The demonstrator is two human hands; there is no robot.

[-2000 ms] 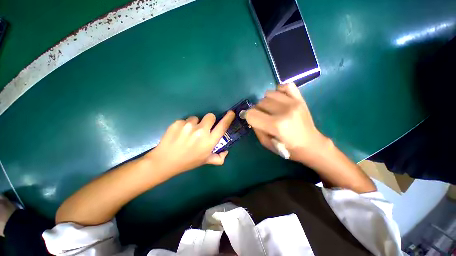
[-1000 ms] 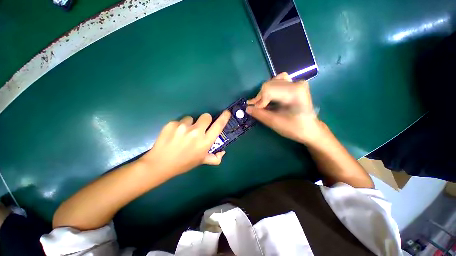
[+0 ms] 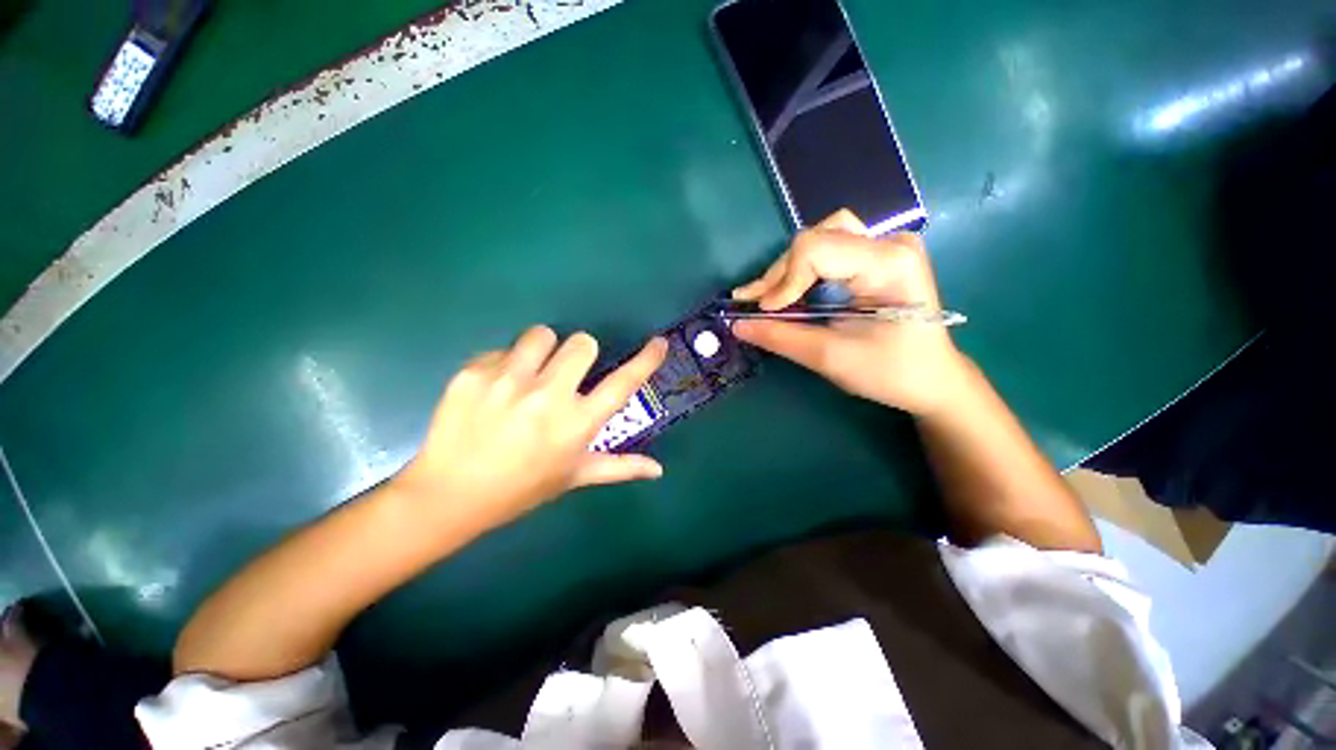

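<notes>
A narrow dark opened handheld unit (image 3: 686,377) lies tilted on the green table in front of me. It has a round white disc (image 3: 706,343) near its upper right end and a white patch with dark marks (image 3: 627,422) at its lower left end. My left hand (image 3: 513,415) holds the unit, index finger on its upper edge and thumb along its lower edge. My right hand (image 3: 865,308) holds thin silvery tweezers (image 3: 894,314), with their tip at the unit's upper right end beside the disc. The exact tip contact is too small to tell.
A smartphone (image 3: 835,125) with a glossy black screen lies just beyond my right hand. A worn whitish edge strip (image 3: 220,147) curves across the upper left. Beyond it lies another dark unit (image 3: 144,66). Another person's dark sleeve (image 3: 73,681) shows at lower left, and dark clothing at right.
The disc, covered by my right fingers at first, is now uncovered. The tweezers now show clearly in my right hand. My left hand has shifted slightly left. The unit beyond the strip has come further into view.
</notes>
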